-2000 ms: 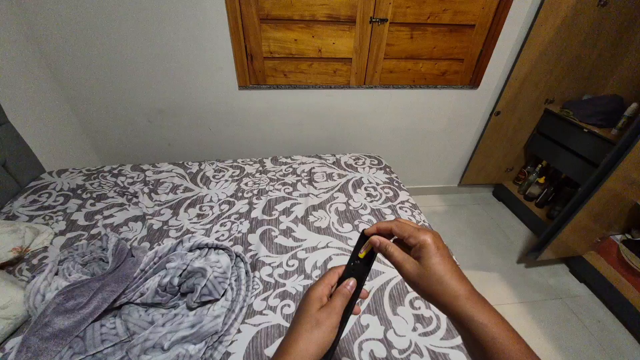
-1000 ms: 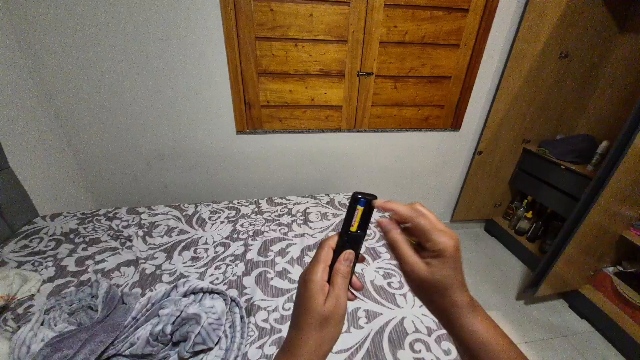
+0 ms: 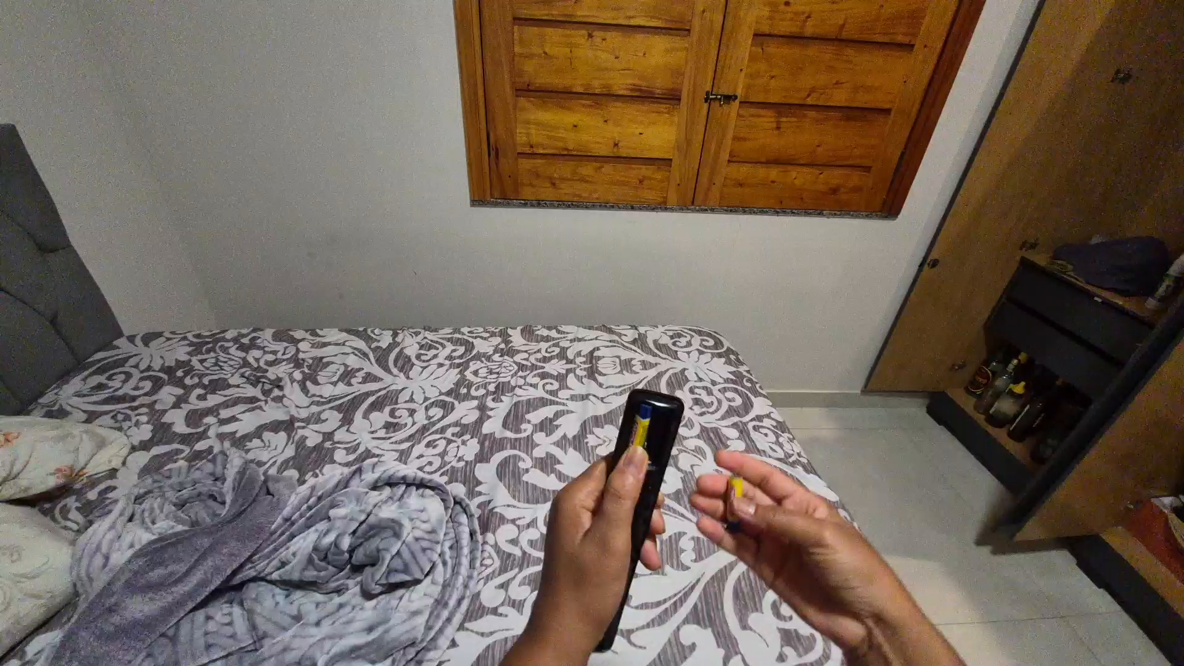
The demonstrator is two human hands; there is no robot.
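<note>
My left hand (image 3: 597, 527) grips a black remote control (image 3: 659, 430), its back side toward me and the battery compartment uncovered. One yellow and blue battery (image 3: 642, 427) lies in the compartment, with my left thumb over its lower end. To the right of the remote, my right hand (image 3: 795, 546) holds another small yellow battery (image 3: 736, 487) between thumb and fingers, apart from the remote. Fingers hide part of that battery. Both hands are above the bed.
A patterned bedspread (image 3: 370, 370) covers the bed. A crumpled grey blanket (image 3: 370, 546) and pillows (image 3: 55, 453) are on the left. Wooden window shutters (image 3: 601, 102) are closed on the far wall. At right stands an open wardrobe (image 3: 980, 231) with bottles (image 3: 1008, 393) low inside.
My right hand has moved away from the remote's upper end and now shows a battery in its fingers. The left hand still holds the remote.
</note>
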